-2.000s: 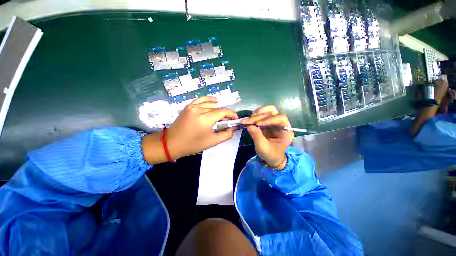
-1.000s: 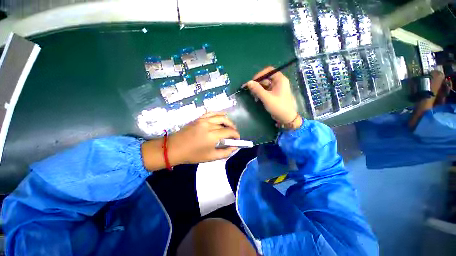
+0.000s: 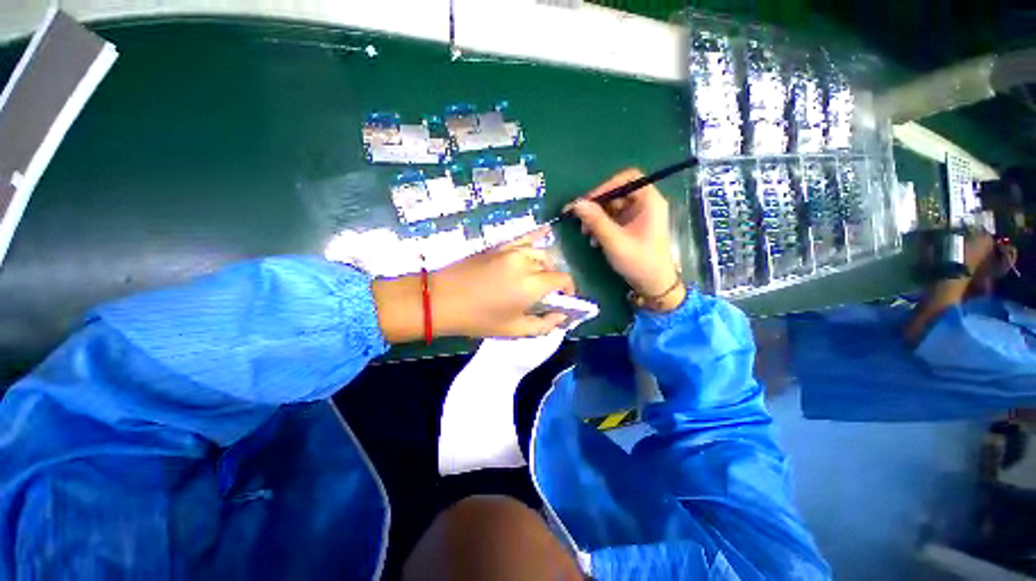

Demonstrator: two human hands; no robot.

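My right hand (image 3: 633,235) holds the black tweezers (image 3: 636,185) like a pen, tip pointing down and left toward the front right circuit board (image 3: 511,226). My left hand (image 3: 506,292) lies at the front edge of the mat, fingers by that board, and holds a white backing strip (image 3: 483,414) that hangs down below the hand. The strip's folded end sticks out between thumb and fingers. Several blue-edged circuit boards (image 3: 432,196) lie in a small group on the mat. Whether a sticker is at the tweezer tip cannot be told.
A clear blister tray (image 3: 738,159) full of boards stands at right. A sticker sheet (image 3: 51,108) lies at far left. A shiny clear film patch (image 3: 339,199) is left of the boards. A white strip (image 3: 545,34) runs along the back. Another person's arm (image 3: 943,289) shows at far right.
My hands were together at the strip two seconds ago; my right hand then moved to the boards with the tweezers. Since then my left hand has moved up and right, nearer the front right board.
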